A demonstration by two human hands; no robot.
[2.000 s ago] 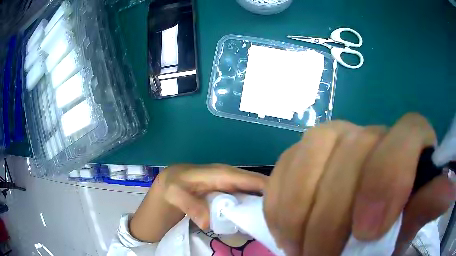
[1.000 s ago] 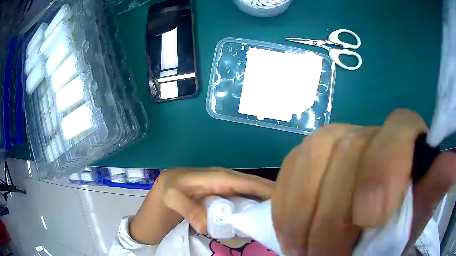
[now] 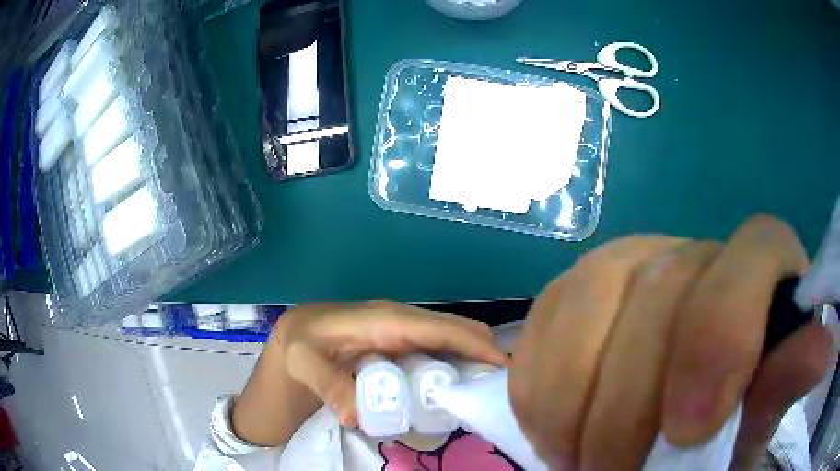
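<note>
My left hand (image 3: 368, 336), at the lower middle, holds a row of three white plastic housings (image 3: 382, 397), end faces up. The third is partly hidden behind the bag. My right hand (image 3: 654, 340), large at the lower right, is closed around the white piping bag (image 3: 493, 409). The bag's fine tip points left and meets the end face of the second housing. The first housing's end face shows small white marks. A dark bag tie (image 3: 785, 317) shows at the bag's neck, with cloudy film beyond it.
White wiping paper (image 3: 507, 143) lies in a clear plastic box (image 3: 401, 198). Scissors (image 3: 635, 81) lie at its upper right corner. A smartphone (image 3: 307, 92) lies left. Stacked blister trays (image 3: 207, 198) with white parts stand far left. A round tub (image 3: 474, 7) is at the top edge.
The bag tip has moved from the first housing to the second. The row of housings has shifted a little left, showing more of it. The bench view has shifted slightly.
</note>
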